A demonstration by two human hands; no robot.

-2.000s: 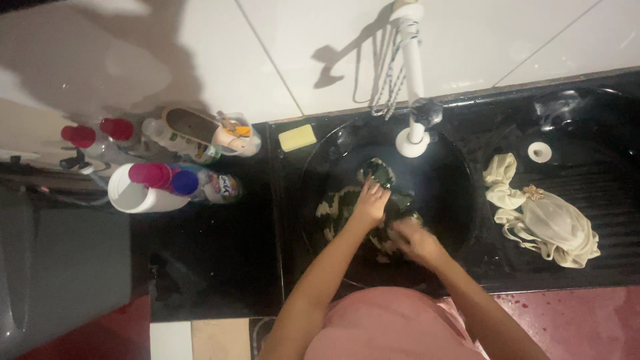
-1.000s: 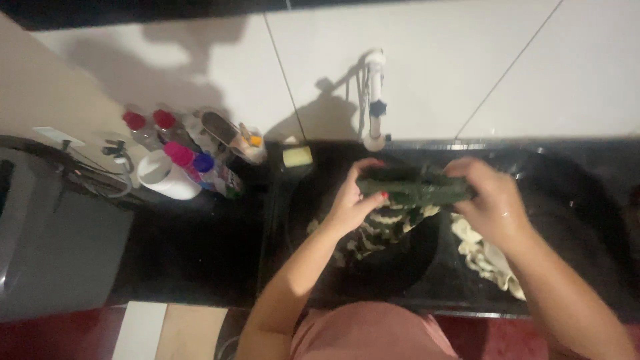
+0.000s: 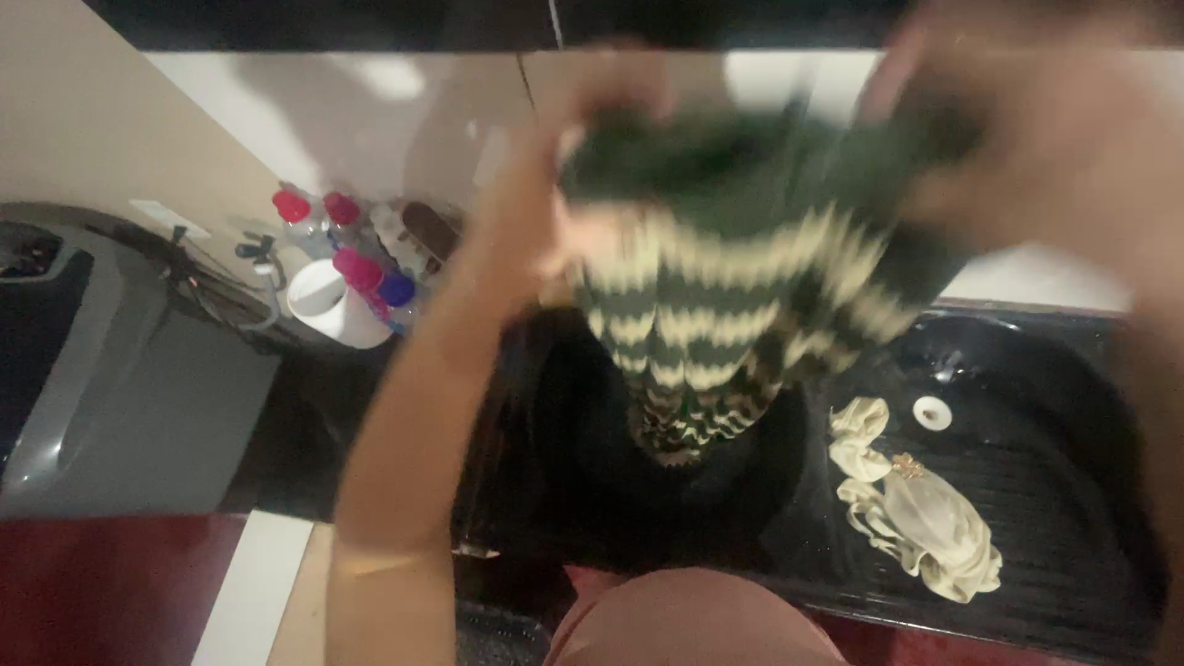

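Observation:
A dark green garment with cream zigzag bands (image 3: pixel 684 305) hangs stretched between my two raised hands, its lower part over the round black basin (image 3: pixel 573 462). My left hand (image 3: pixel 592 157) grips its upper left edge. On the right, my right hand (image 3: pixel 980 139) holds the other upper side; both hands are blurred by motion. A wrung cream cloth (image 3: pixel 943 527) with a gold-coloured ornament (image 3: pixel 907 465) lies on the ribbed black washboard part of the sink (image 3: pixel 1054 518). The tap is hidden behind the garment and hands.
A white plastic tub (image 3: pixel 342 310), bottles with red caps (image 3: pixel 292 207), a blue-capped bottle (image 3: pixel 396 289) and a brush (image 3: pixel 430 231) stand left of the basin. A grey washing machine (image 3: pixel 139 407) is at far left. A white round drain piece (image 3: pixel 931 413) lies beyond the cream cloth.
The green and cream garment was down in the basin, then held bunched between both hands; now it is lifted and hangs spread open. The view has shifted.

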